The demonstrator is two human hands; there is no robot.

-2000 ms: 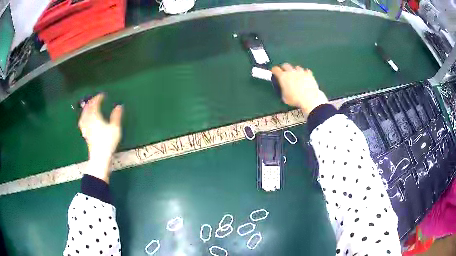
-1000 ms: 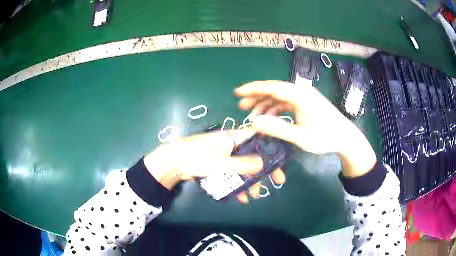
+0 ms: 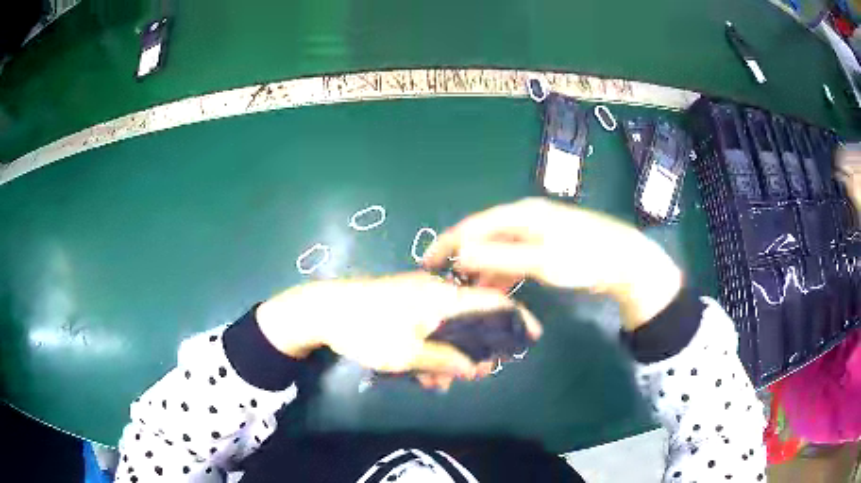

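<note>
My left hand [image 3: 382, 319] is shut on a dark phone housing [image 3: 481, 338] above the green bench. Its keypad does not show. My right hand [image 3: 533, 250] is bent over the housing's upper side, blurred; its fingertips are partly hidden, and I cannot tell if they hold a small part. White rings lie on the bench, one left of the hands [image 3: 368, 218], others partly hidden under them.
Phone housings lie right of centre [image 3: 563, 156] and beside the trays [image 3: 663, 179]. Black blister trays [image 3: 779, 236] stand at right with white rings or wires on top. A pale stained strip [image 3: 396, 83] borders the conveyor, which carries a phone [image 3: 152, 49].
Both hands came from the conveyor to the bench. Since one second ago the held housing has been tilted, so its pale keypad no longer shows, and my right hand has moved lower and closer to it.
</note>
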